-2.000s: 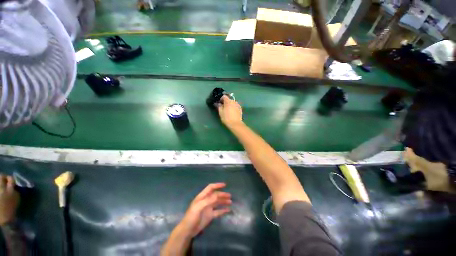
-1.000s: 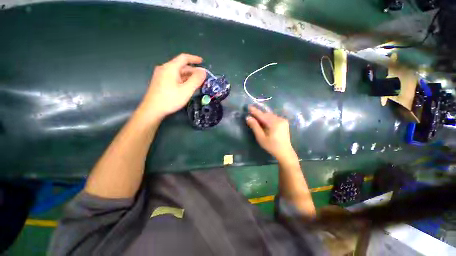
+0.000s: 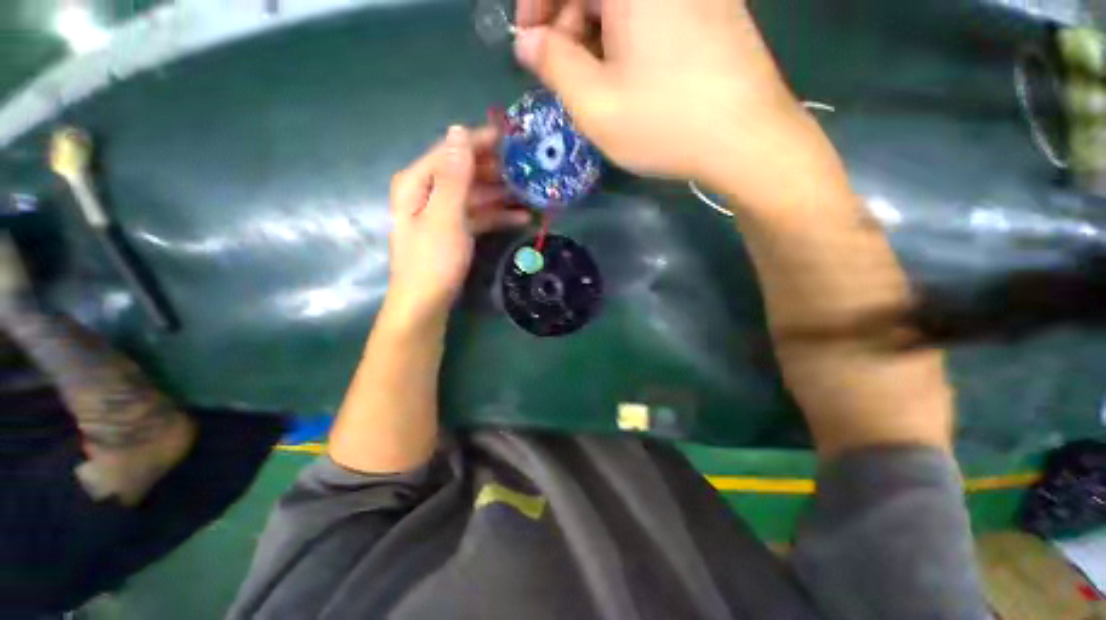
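The blue-silver round circuit board [image 3: 549, 150] is raised above the bench, its face and centre hole towards me. My left hand [image 3: 443, 212] is at its left edge, fingers partly behind it, supporting it. The black round housing [image 3: 552, 303] lies open side up just below. A pale green round component [image 3: 529, 259] sits at its upper left, and a red lead [image 3: 543, 228] runs between board and housing. My right hand [image 3: 643, 85] is above the board, fingertips pinching a thin white lead [image 3: 514, 28] with a blurred round end.
A mallet [image 3: 121, 242] lies at left, near a coworker's tattooed forearm [image 3: 91, 375]. A pale curved wire [image 3: 711, 199] lies partly under my right forearm. A small cream square [image 3: 632, 417] is near the front edge. A pale strip [image 3: 1083, 109] and loop are at far right.
The view has shifted. The board now shows face-on, raised above the housing. My right hand has come across from the right to above the board and has taken hold of the white lead.
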